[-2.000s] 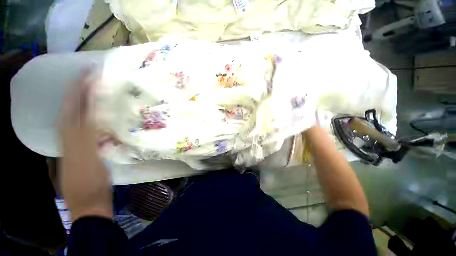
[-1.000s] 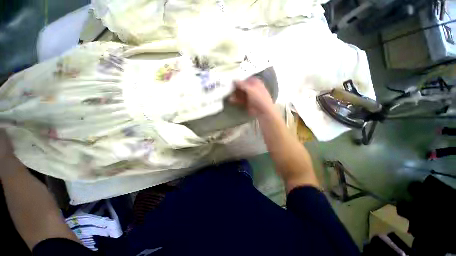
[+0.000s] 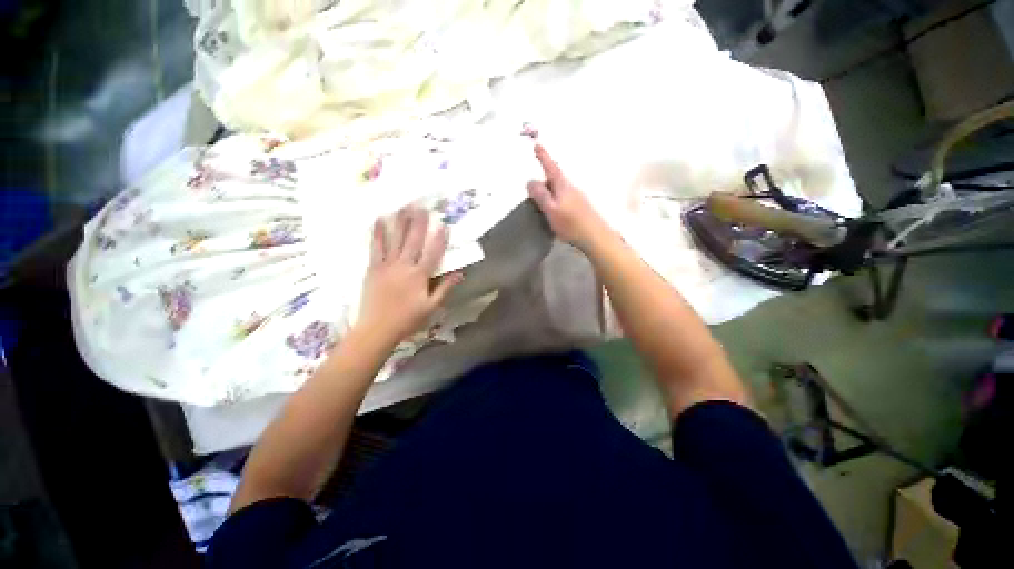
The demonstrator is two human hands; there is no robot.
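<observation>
The floral garment (image 3: 239,261), white with small flower prints, is pulled over the padded arm (image 3: 512,250), whose grey end shows at the garment's open right edge. My left hand (image 3: 403,272) lies flat on the garment's middle with fingers spread. My right hand (image 3: 559,200) is at the garment's right edge, with the index finger extended along it; whether it pinches the cloth is hard to tell. The steam iron (image 3: 767,239), dark with a tan handle, rests on the white cloth at the right, touched by neither hand.
A cream garment pile (image 3: 367,56) lies along the table's far side. The white table cover (image 3: 678,122) extends to the right. Hose and cord (image 3: 934,211) run right from the iron. A dark box (image 3: 106,467) stands at the lower left, a cardboard box (image 3: 921,522) at the lower right.
The garment has been drawn leftwards over the padded arm and turned, then smoothed. My left hand has moved from the far left onto the garment's middle. The iron stays on its cloth.
</observation>
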